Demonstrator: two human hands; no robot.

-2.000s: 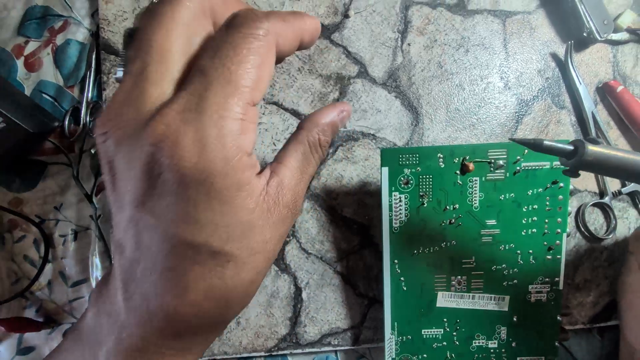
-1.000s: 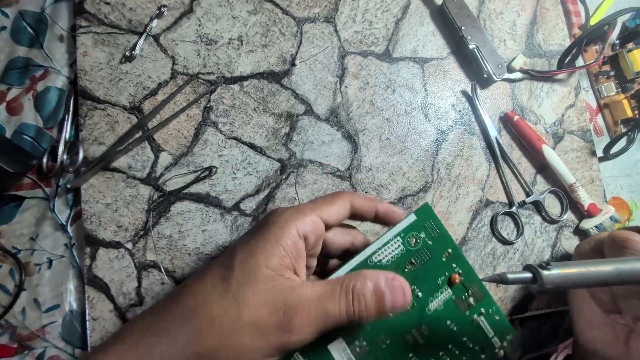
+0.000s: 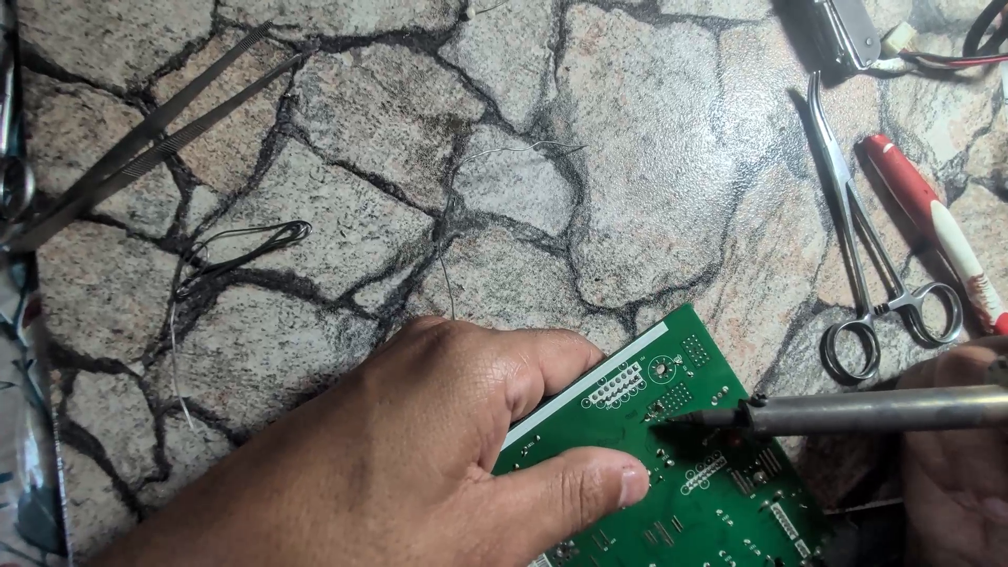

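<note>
A green printed circuit board (image 3: 622, 504) lies tilted at the bottom centre, its solder side with pins and pads facing me. My left hand (image 3: 488, 441) grips its left edge, thumb over the face and fingers at the white-striped side. At the right edge my right hand (image 3: 953, 465), partly cut off and blurred, is behind the metal barrel of a soldering iron (image 3: 866, 411). The iron's dark tip is at or just over the board's upper part, near a small group of solder joints; contact cannot be told.
Steel tweezers (image 3: 157, 142) and a loop of solder wire (image 3: 252, 244) lie on the stone-patterned surface at left. Curved forceps (image 3: 854, 213), a red and white pen-like tool (image 3: 929, 205) and a metal part with wires (image 3: 846, 35) are at right. A thin wire (image 3: 520, 150) lies mid-surface.
My left hand, off the board at first, has taken hold of its edge. The board is now turned at an angle. The iron's tip has moved left over the board since a second ago.
</note>
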